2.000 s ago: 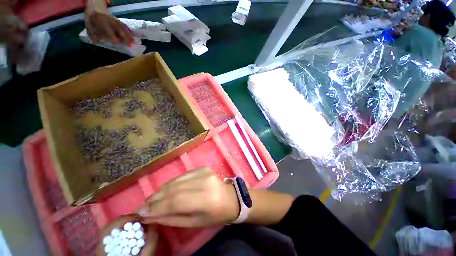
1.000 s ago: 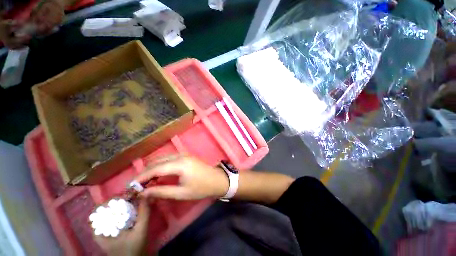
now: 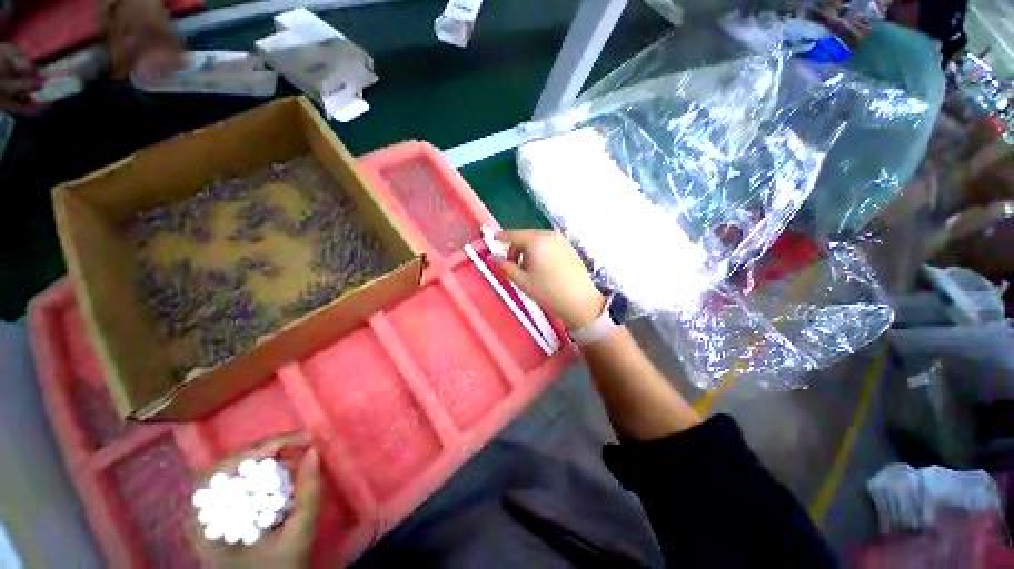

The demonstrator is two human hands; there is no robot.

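Note:
My left hand (image 3: 291, 513) is closed around a bunch of white tubes (image 3: 241, 500), round ends facing up, over the tray's lower left. My right hand (image 3: 547, 276), with a pale wristband (image 3: 602, 317), is at the tray's right side. Its fingertips are at the upper end of the white sticks (image 3: 514, 302) and seem to pinch a small white piece there. The open cardboard box (image 3: 178, 391) holds many tiny grey-brown metal parts (image 3: 200, 311) and rests on the pink-red sorting tray (image 3: 367, 389).
A clear plastic bag (image 3: 767, 167) with a dense white block (image 3: 617, 211) lies right of the tray. White cartons (image 3: 320, 61) lie on the green belt. Another person's hands (image 3: 142, 42) are at top left. A metal rail (image 3: 578, 61) rises behind the tray.
My right hand has moved from beside the bunch to the sticks at the tray's right side. My left hand still holds the bunch. The other person's hands and a carton have moved.

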